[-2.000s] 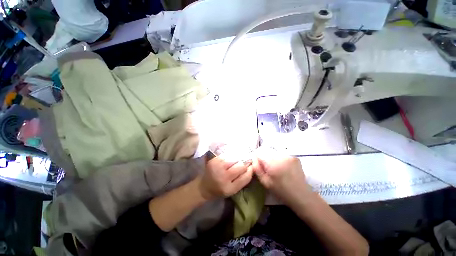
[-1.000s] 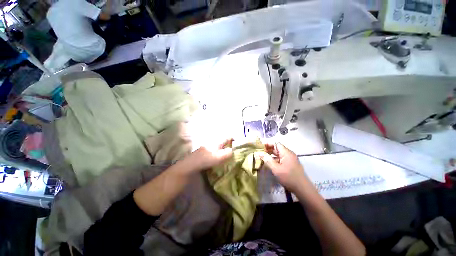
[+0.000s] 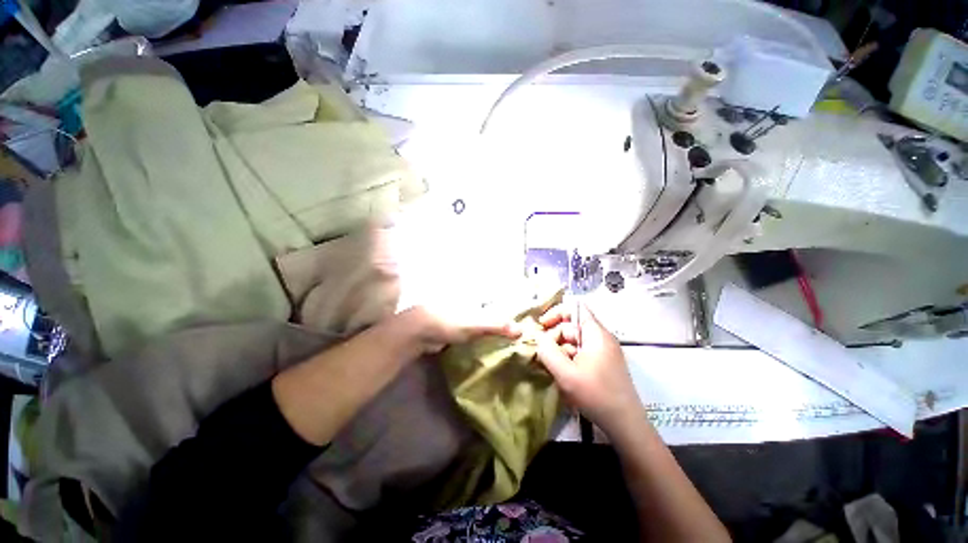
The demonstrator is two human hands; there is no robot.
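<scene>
My left hand (image 3: 462,325) and my right hand (image 3: 578,355) meet at the table's front edge, just in front of the needle area. Both hold the shiny yellow-green lining piece (image 3: 505,405), which bunches between the fingers and hangs down over the edge. The taupe garment body (image 3: 393,424) lies over the lap and under my left arm. The presser foot and needle (image 3: 584,272) are just beyond my fingertips, beside the needle plate (image 3: 547,261). Glare washes out part of my left hand, and its fingertips are hard to make out.
Pale green cloth (image 3: 180,212) is heaped left of the machine. The white sewing machine arm (image 3: 828,196) reaches in from the right. Under it lie thin metal tweezers (image 3: 698,311), a white strip (image 3: 812,355) and a black rectangle (image 3: 766,269). A printed scale (image 3: 732,415) runs along the front edge.
The view has shifted. The hands, earlier apart with the lining spread between them, are now closer together. More lining shows than two seconds ago.
</scene>
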